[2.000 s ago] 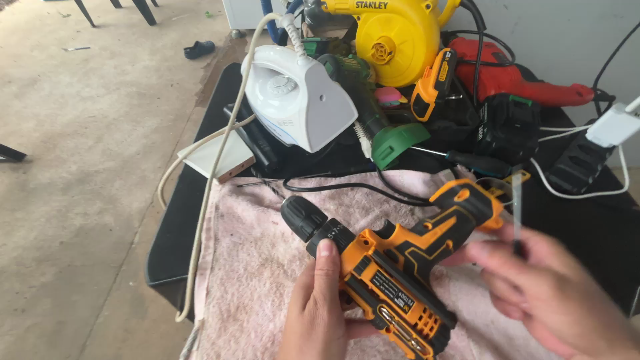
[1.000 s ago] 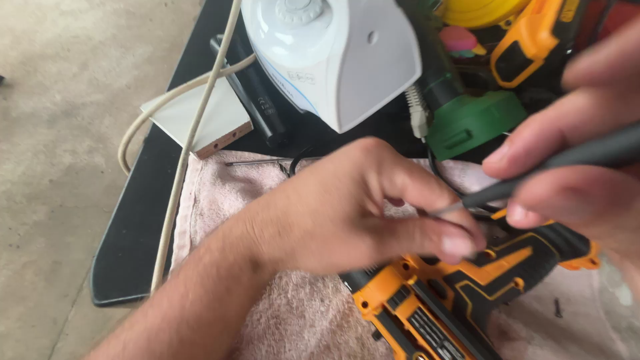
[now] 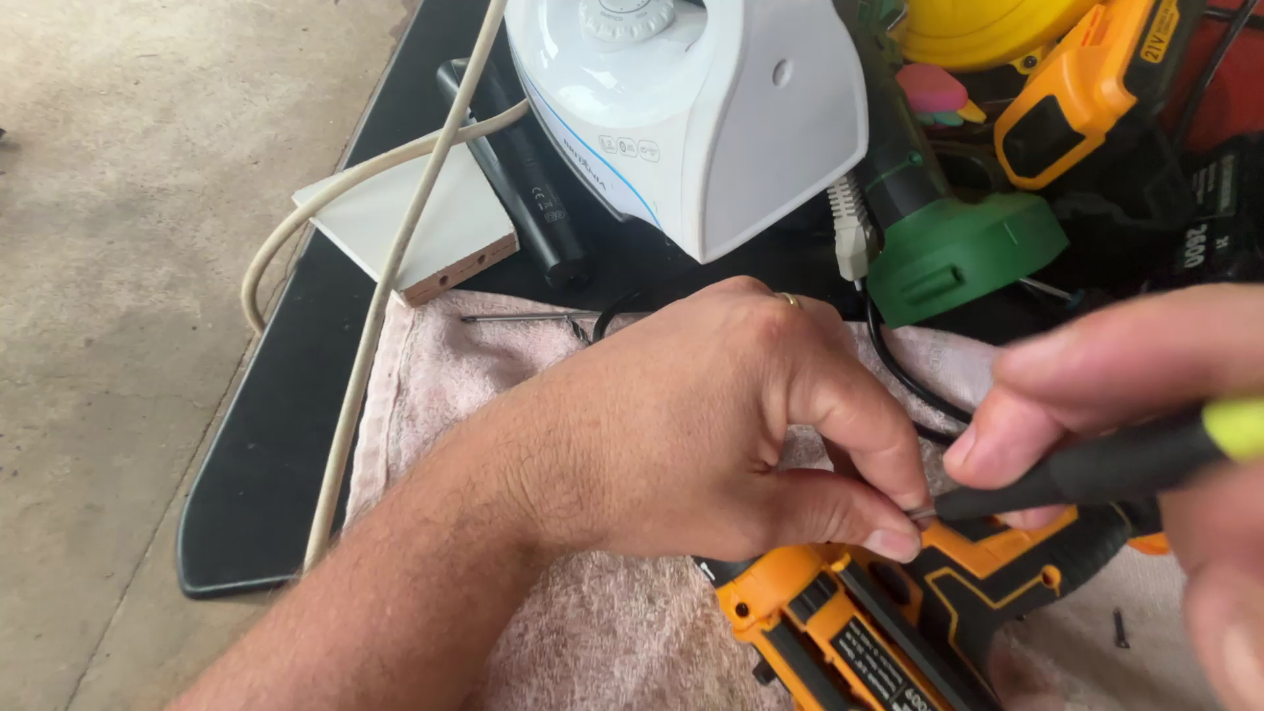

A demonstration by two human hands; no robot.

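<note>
My left hand (image 3: 731,425) pinches the thin metal tip of a screwdriver (image 3: 1076,476) between thumb and forefinger, above an orange and black cordless drill (image 3: 879,632). Around the screwdriver's black and yellow-green handle are the fingers of my right hand (image 3: 1136,395), partly blurred at the right edge. The drill lies on a pink towel (image 3: 632,632), its chuck hidden by my left hand and its handle pointing right. A small dark screw (image 3: 1120,628) rests on the towel right of the drill. Whether my left fingers also hold a screw cannot be told.
Behind my hands stand a white clothes iron (image 3: 681,118), a green power tool (image 3: 968,247) and an orange-black tool part (image 3: 1076,89). A white block (image 3: 425,217), a black cylinder (image 3: 538,197) and a beige cord (image 3: 395,257) lie near the black table's left edge (image 3: 237,494).
My left hand has let go of the drill and moved to the screwdriver's tip. My right hand now has the screwdriver pointing left over the drill. The view has moved closer.
</note>
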